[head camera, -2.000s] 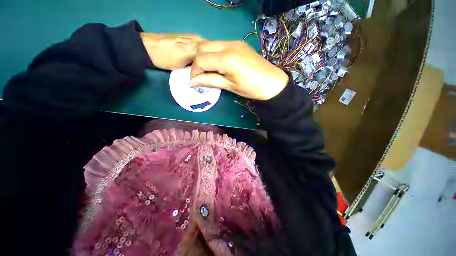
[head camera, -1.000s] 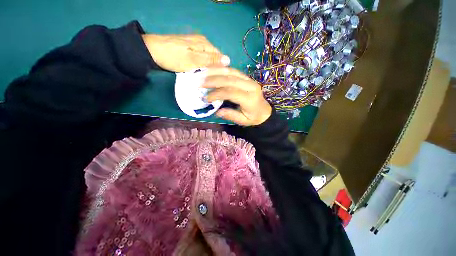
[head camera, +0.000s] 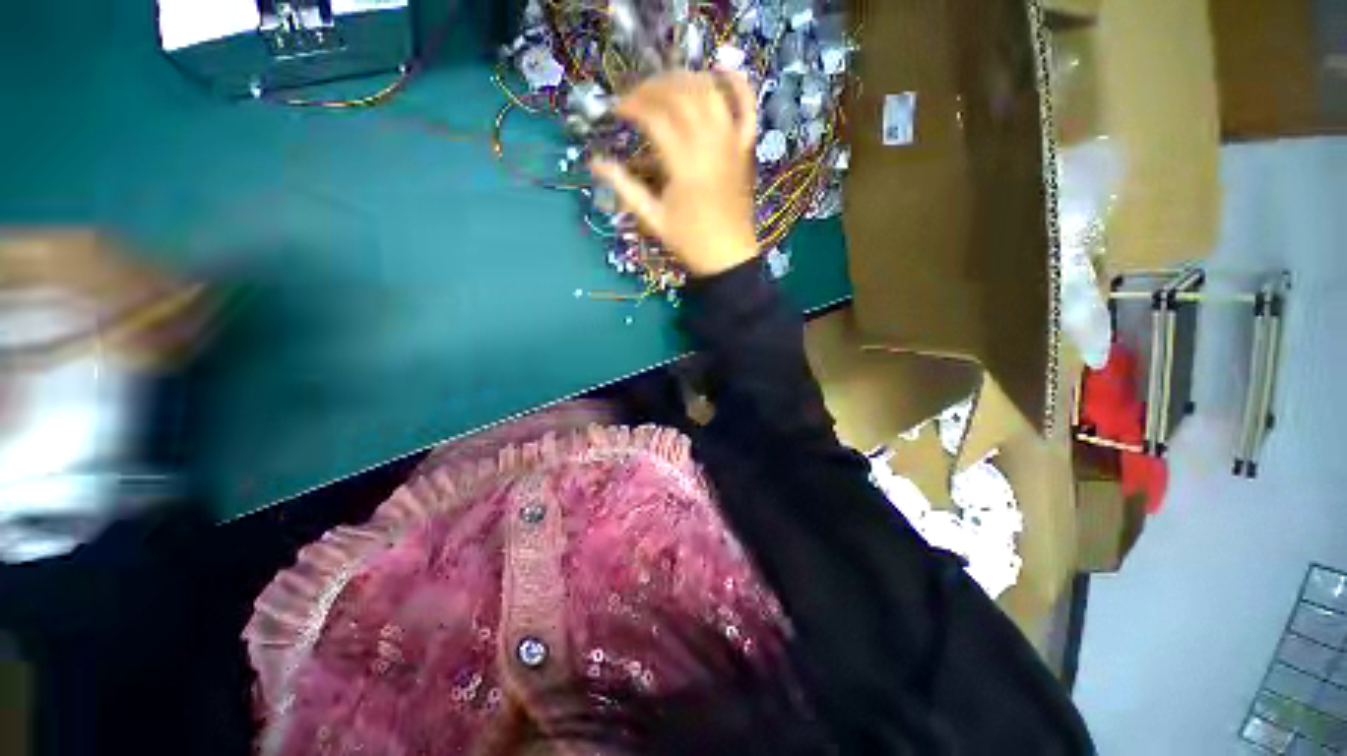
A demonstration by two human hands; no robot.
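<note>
My right hand [head camera: 694,170] is over the heap of small wired motors [head camera: 798,96], palm down, thumb and fingers apart. Something grey and blurred lies just past its fingertips; I cannot tell if they touch it. At the left edge, a brownish, skin-toned blur [head camera: 74,273] is cut off by the picture. It may be my left hand, but its fingers cannot be made out. A bright white blurred thing [head camera: 59,421] is just below it, perhaps a white housing.
A screw feeder box [head camera: 288,59] stands at the far side of the green mat [head camera: 399,310]. A tall cardboard carton [head camera: 946,222] is right of the motors. A lower open carton holds white parts [head camera: 982,517]. Clear plastic [head camera: 1086,251], red items and a metal frame lie beyond.
The view has shifted right. My right hand has left the round white housing and moved out to the motor heap. The housing is no longer in front of my chest; a white blur shows at left.
</note>
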